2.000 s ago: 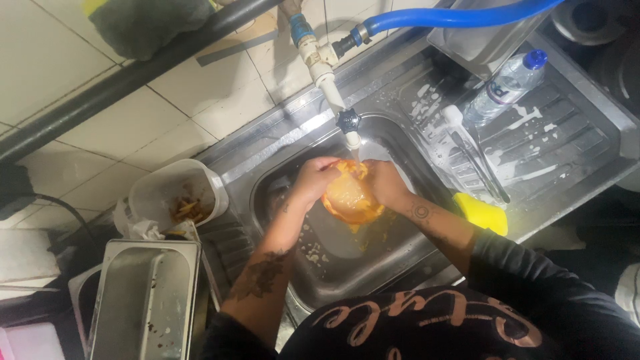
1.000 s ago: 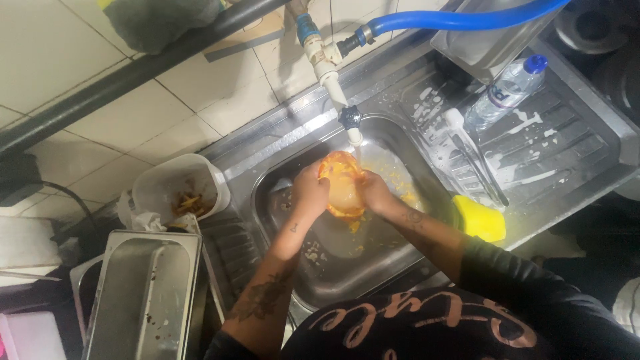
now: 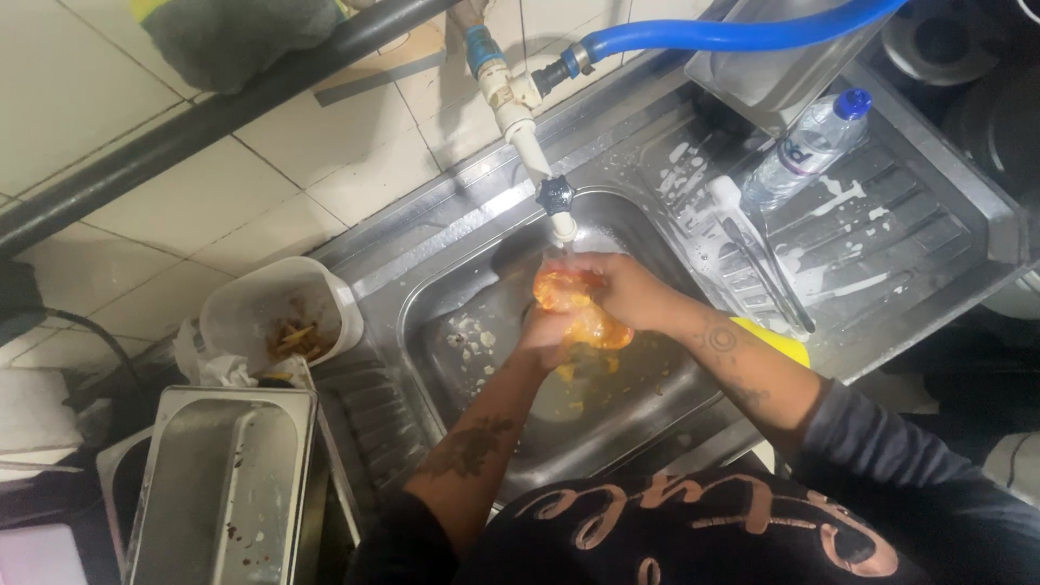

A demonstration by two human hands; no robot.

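An orange-coated, soft-looking piece of food, perhaps raw chicken [image 3: 597, 325], is between my two hands over the steel sink [image 3: 479, 455]. Water runs onto it from the white plastic tap [image 3: 532, 150] just above. My left hand [image 3: 548, 333] grips it from the left and below, palm partly hidden behind it. Around its upper right side curls my right hand [image 3: 626, 284], fingers partly out of sight. Orange bits and cloudy water lie in the basin below, and pale scraps stick to its left side.
Left of the sink stands a plastic tub [image 3: 325, 301] with food scraps, beside steel pans [image 3: 227, 487]. On the right drainboard are a water bottle [image 3: 804, 150], soapy metal tongs [image 3: 764, 260] and a yellow cloth or sponge [image 3: 772, 341]. A blue hose [image 3: 715, 36] joins the tap.
Both hands have brought the orange piece up under the tap's stream. It was spread wide and rounded between them; now it looks narrower and folded, with my right hand higher.
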